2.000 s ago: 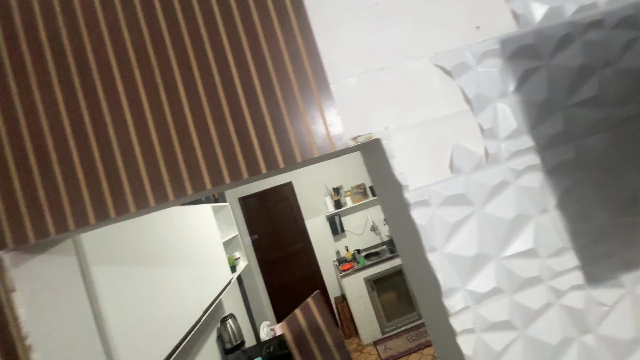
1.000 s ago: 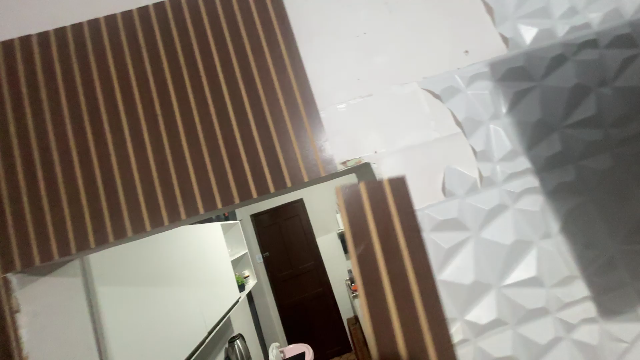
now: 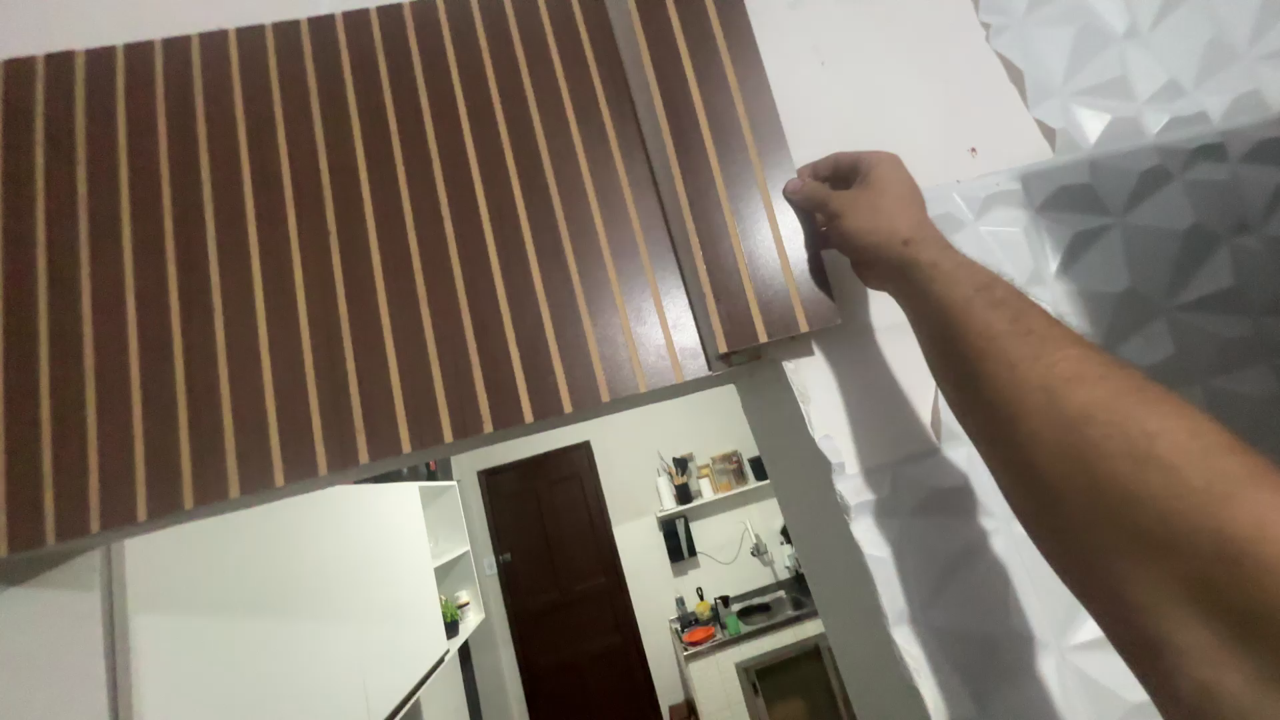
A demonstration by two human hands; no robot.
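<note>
My right hand reaches up from the lower right and pinches the right edge of a narrow dark-brown panel piece with light stripes. The piece lies against the wall over the top corner of the opening, tilted like the larger panel. A wide striped panel of the same look covers the wall to its left. Between the two runs a narrow grey gap, wider toward the top. The lower edge of the small piece sits near the corner of the opening. My left hand is out of view.
White wall panels with a raised faceted pattern cover the right side, with a ragged edge beside bare white wall. Below the striped panels, an opening shows a brown door, a white cabinet, a shelf and a sink.
The narrow striped piece has moved up from in front of the opening to the wall beside the wide panel. My right hand has come into view at its edge.
</note>
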